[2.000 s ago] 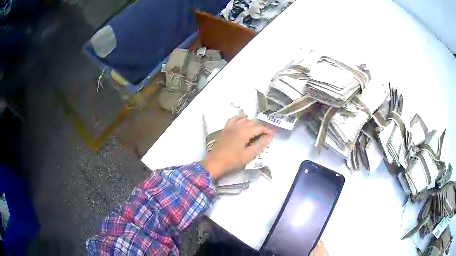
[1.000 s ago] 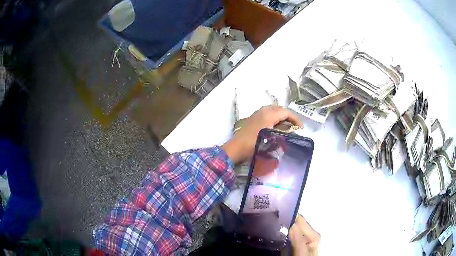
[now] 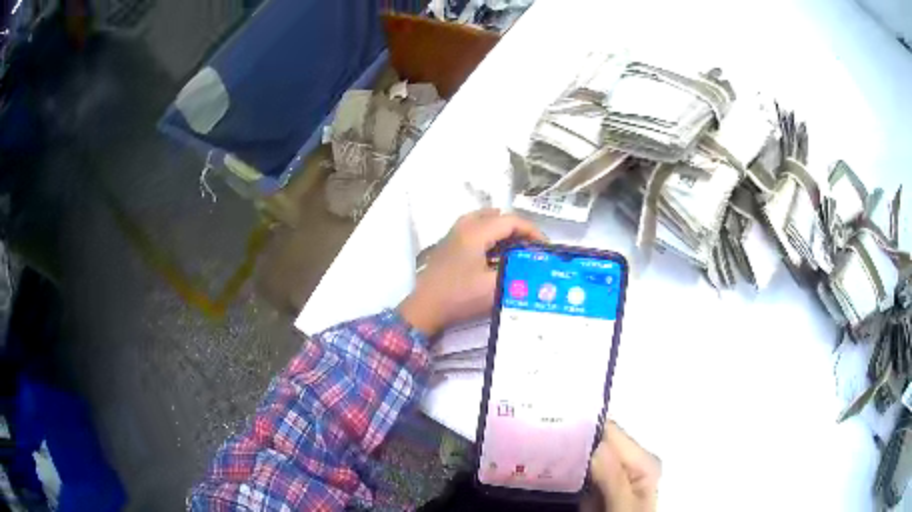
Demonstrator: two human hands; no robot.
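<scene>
My left hand [image 3: 468,262], in a plaid sleeve, holds a bundle [image 3: 460,350] of pale pieces on the table near its left edge. Stacked piece edges show below the wrist; the fingertips and most of the bundle are hidden behind the phone. My right hand [image 3: 625,470], partly cut off at the bottom, holds a black-edged smartphone [image 3: 548,375] upright over the bundle. The lit screen has a blue top band, small round icons and a white to pink area below.
Several tied bundles [image 3: 665,110] curve across the white table [image 3: 720,400] from back to right. A white printed ticket [image 3: 553,206] lies at their left end. Beyond the left edge are a bundle pile [image 3: 365,150], a brown panel [image 3: 440,48] and blue cloth [image 3: 285,85].
The phone has moved left over the bundle. Its screen went from dark to a camera view with a printed code, then to a blue-topped page. My left hand stays on the bundle.
</scene>
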